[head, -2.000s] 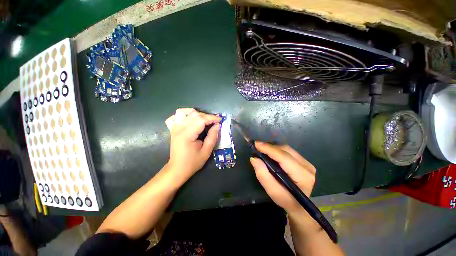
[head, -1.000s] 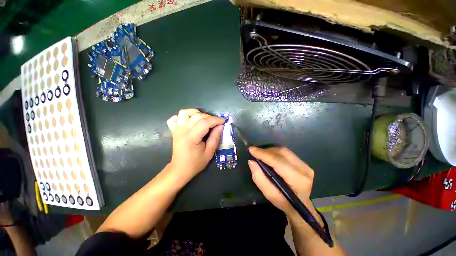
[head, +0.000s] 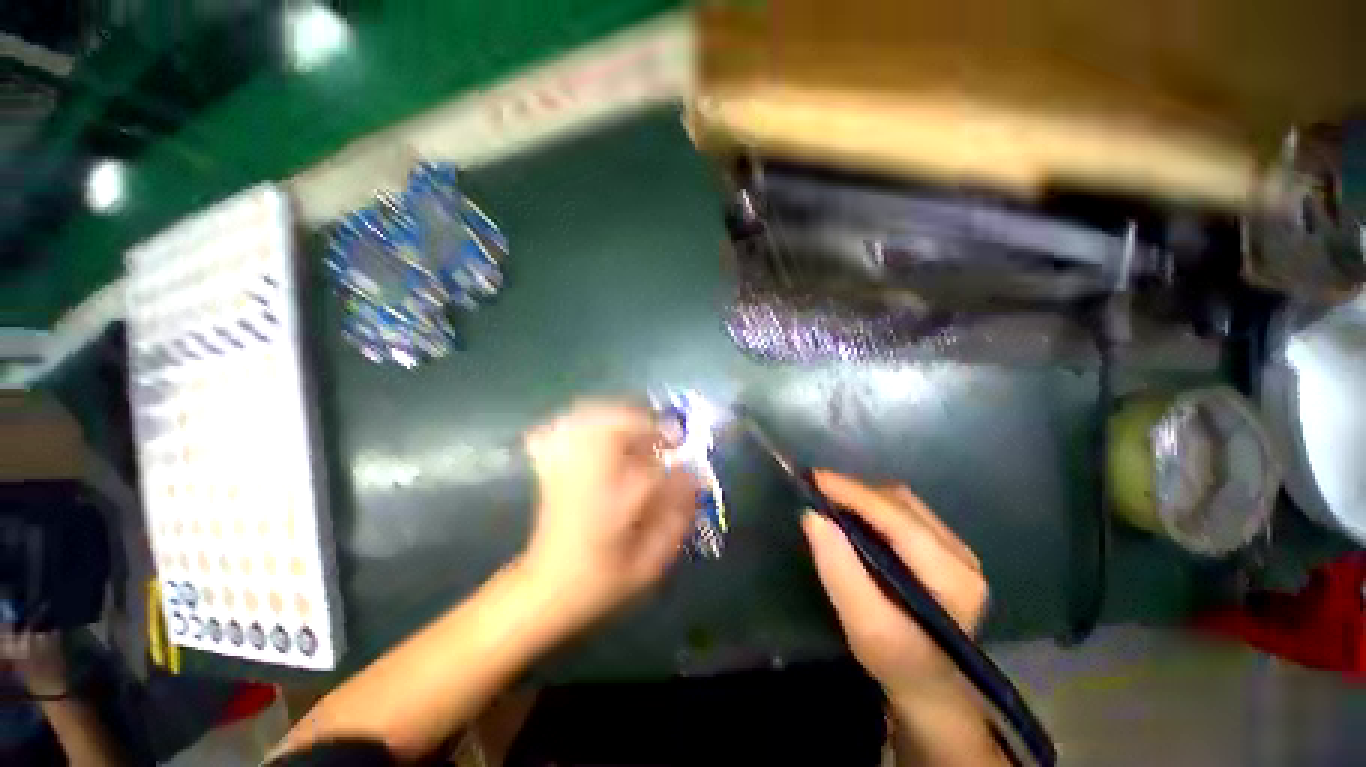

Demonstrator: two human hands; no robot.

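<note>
The picture is blurred. A small blue circuit board (head: 707, 502) with a whitish middle lies on the dark green mat in front of me. My left hand (head: 611, 487) is at its left side, fingers at the board's upper part; whether they hold a small part or tool is too blurred to tell. My right hand (head: 899, 577) holds a black soldering iron (head: 936, 622) like a pen. The iron's thin tip points up and left, a little to the right of the board's upper end, apparently apart from it.
A white tray (head: 232, 435) with rows of circles stands at left, yellow handles beside it. A heap of blue boards (head: 412, 262) lies behind. A black fan (head: 929, 255) under brown cardboard stands back right. A greenish round pot (head: 1198, 468), white round item and red cloth are at right.
The whole view has shifted, so things sit lower in the picture, and it has blurred. The iron's tip has moved slightly away from the board. My left hand stays at the board.
</note>
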